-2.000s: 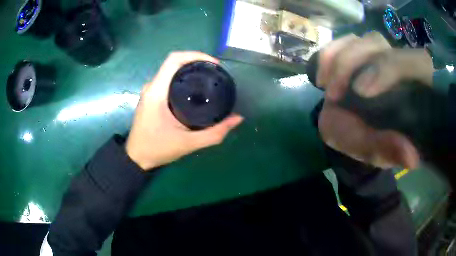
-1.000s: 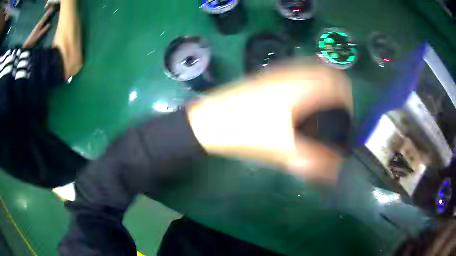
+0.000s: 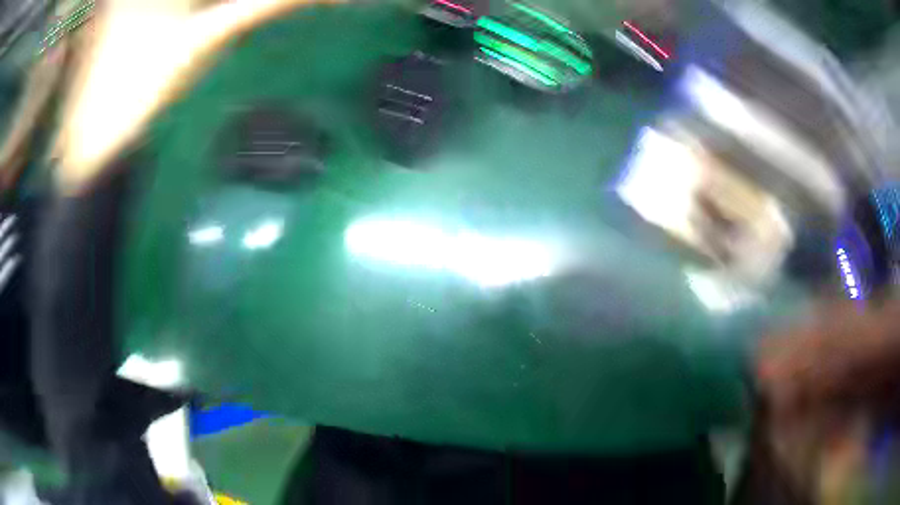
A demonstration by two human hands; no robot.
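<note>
The view is strongly blurred. My left hand is a bright smear at the upper left; its fingers are cut off by the top edge or lost in blur, so any hold cannot be told. My right hand is a brown blur at the lower right edge, its hold also unclear. A black housing is on the bench left of centre, right of my left arm. A second black housing is farther right. Behind it is a unit with a green-lit display.
The screw feeder is on the right. Red-lit units are at the top and a blue-lit one at the right. The glossy green bench has its front edge below. A blue object is low at the left.
My left hand has moved from the middle to the upper left, and the black housing no longer shows in it. A dark housing now shows left of the other one; the pale-faced unit is not visible.
</note>
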